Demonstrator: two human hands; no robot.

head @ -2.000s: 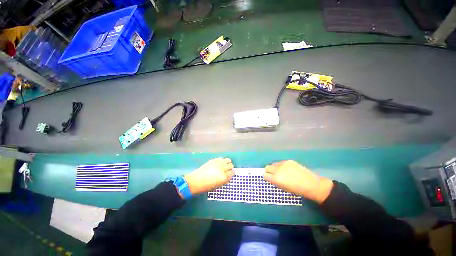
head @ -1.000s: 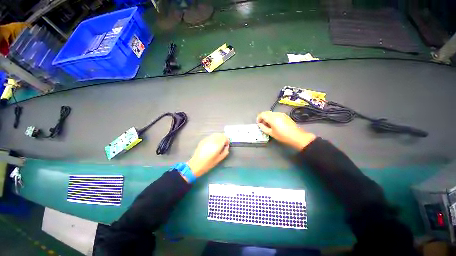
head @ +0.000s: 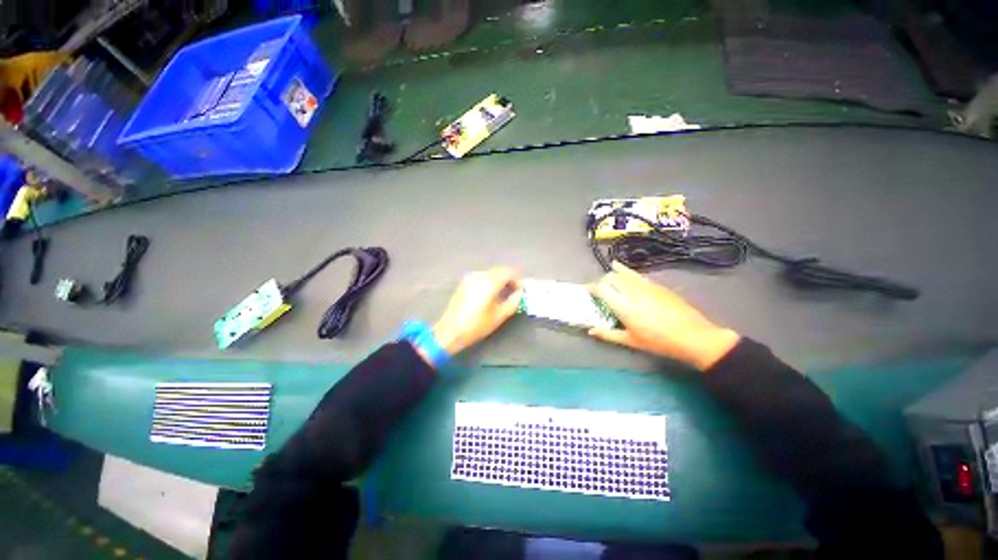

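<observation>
A board with a whitish top and a green edge (head: 560,303) is held between my hands over the near part of the belt. My left hand (head: 477,310) has its fingertips on the board's left end. My right hand (head: 657,314) grips its right end, thumb at the near side. A black cable runs from near my right fingers to a yellow board (head: 643,216) and coiled cable beyond. The white sheet of dark dots (head: 560,451) lies flat on the green ledge nearer me; neither hand touches it. Any small pad at my fingertips is too small to see.
A green-white board (head: 252,314) with black cable (head: 355,293) lies left on the belt (head: 471,202). A striped sheet (head: 211,416) lies left on the ledge. A blue tote (head: 224,104) and another yellow board (head: 478,126) are beyond the belt. A grey machine (head: 950,432) stands at right.
My hands have gone from the dotted sheet to the whitish board on the belt. It now sits slightly tilted between them, showing a green edge. The belt items at left have shifted left.
</observation>
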